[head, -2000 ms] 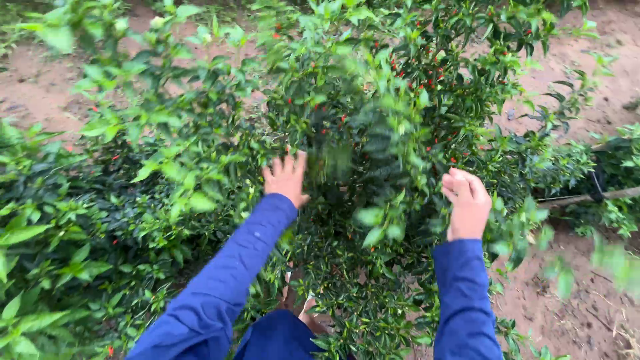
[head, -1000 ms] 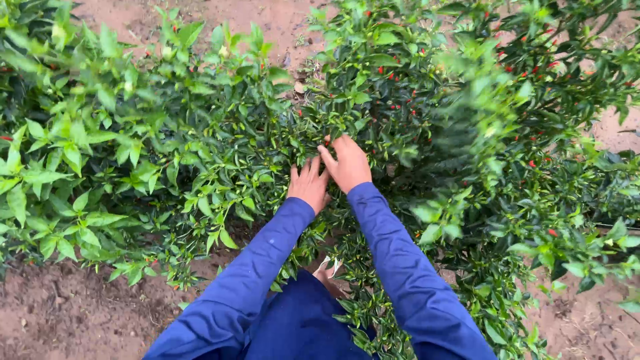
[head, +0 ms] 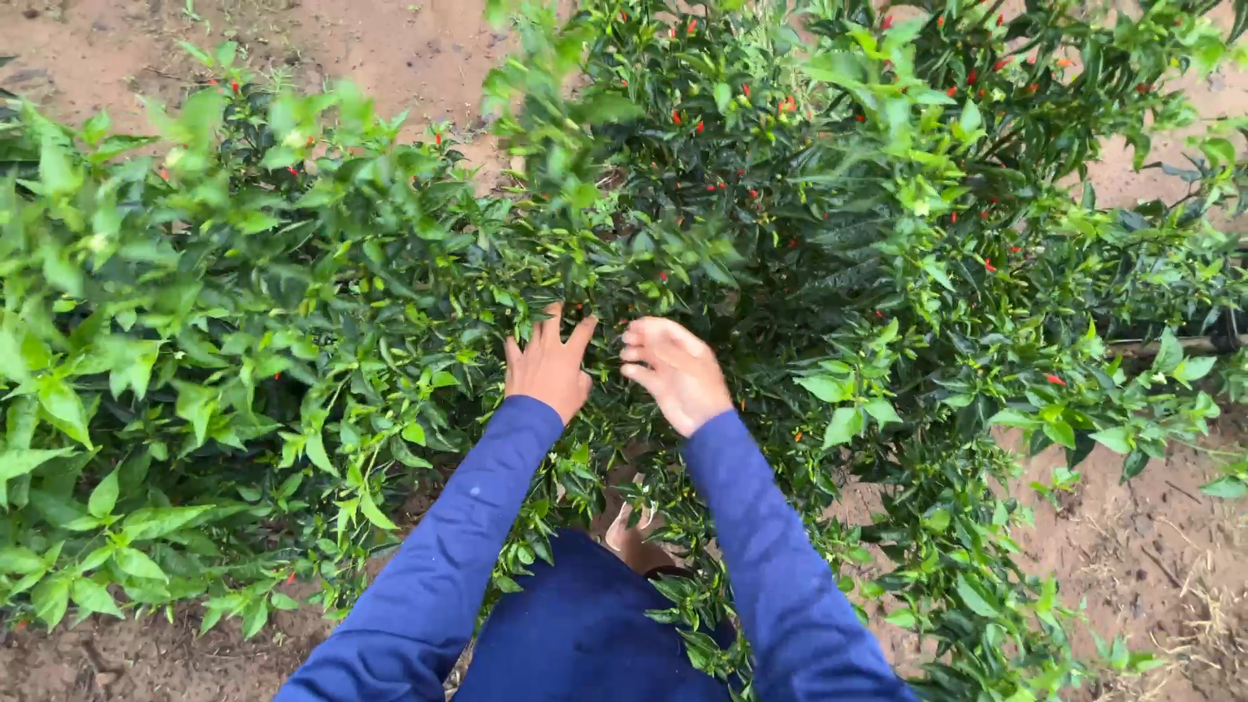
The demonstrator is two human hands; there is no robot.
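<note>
My left hand lies on the foliage of a chilli plant, its fingers spread and their tips partly among the leaves. Just to its right, my right hand has its fingers curled with a gap to the thumb; whether a small chilli is between them cannot be told. The two hands are apart. Small red chillies show among the leaves above and to the right of the hands, and slim green ones hang around them.
Dense chilli plants spread left and right. Bare reddish soil shows at the top and lower right. A thin pole crosses the foliage at the right edge. My sandalled foot shows among low branches.
One second ago my hands were touching in the foliage; now they are apart, the right one having moved to the right. The view has shifted.
</note>
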